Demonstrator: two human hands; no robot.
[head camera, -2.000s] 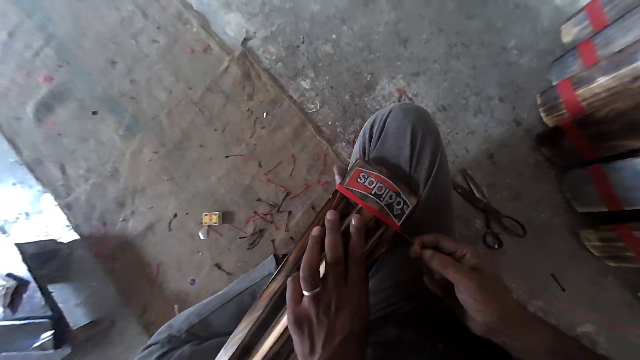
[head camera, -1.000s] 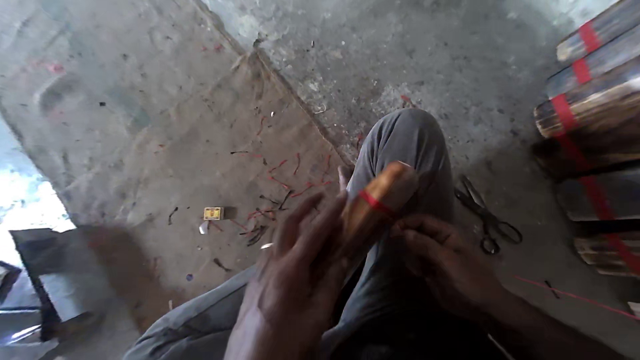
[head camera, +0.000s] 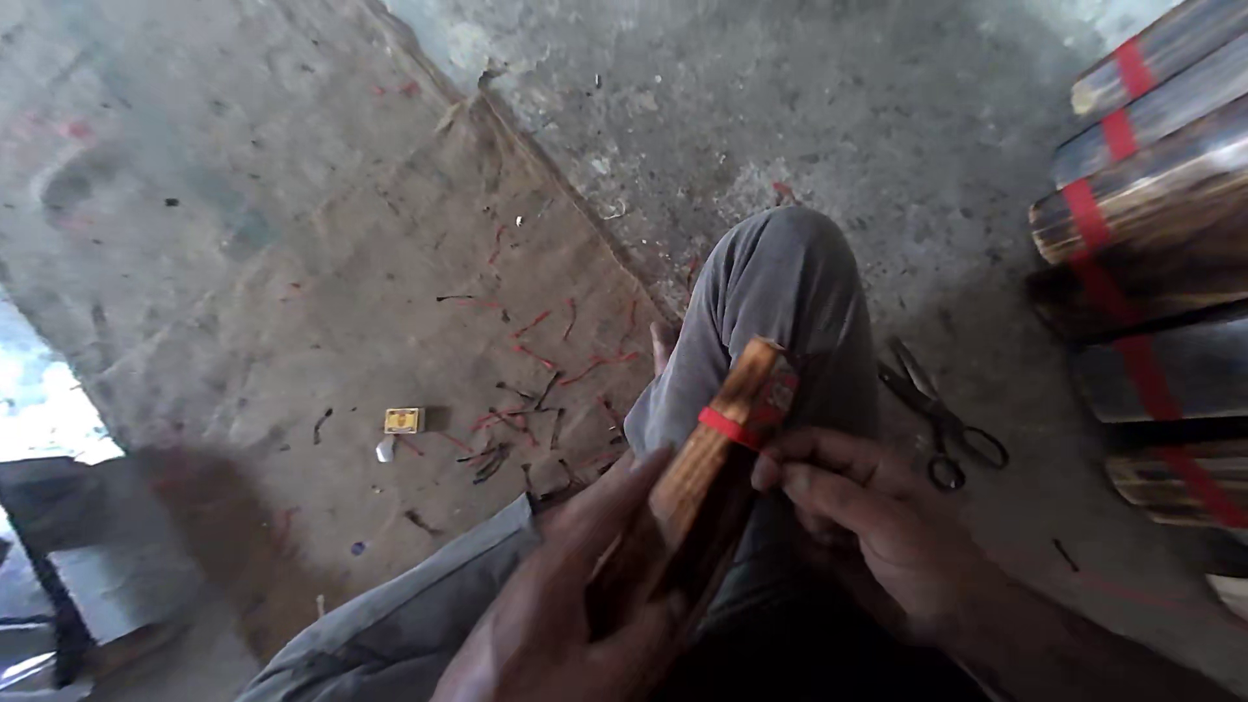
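Observation:
A bundle of brown wooden pieces (head camera: 694, 473) lies over my lap, its far end near my raised knee. My left hand (head camera: 575, 575) is wrapped around its lower part. Near the far end a red band (head camera: 729, 427) runs around the bundle, and a dark and red printed patch (head camera: 780, 390) shows on its right side. The thumb and fingers of my right hand (head camera: 848, 487) pinch at the right end of the red band. The underside of the bundle is hidden.
Black-handled scissors (head camera: 941, 414) lie on the concrete floor right of my knee. Several larger wooden bundles with red straps (head camera: 1141, 214) stand at the right. A small yellow matchbox (head camera: 405, 420) and scattered red and black thread scraps (head camera: 517, 419) lie on the brown sheet (head camera: 322, 302).
The bundle has turned: two seconds ago its printed patch faced up, and now bare wood with the red band does. My left hand has gone from lying flat on top to gripping around it.

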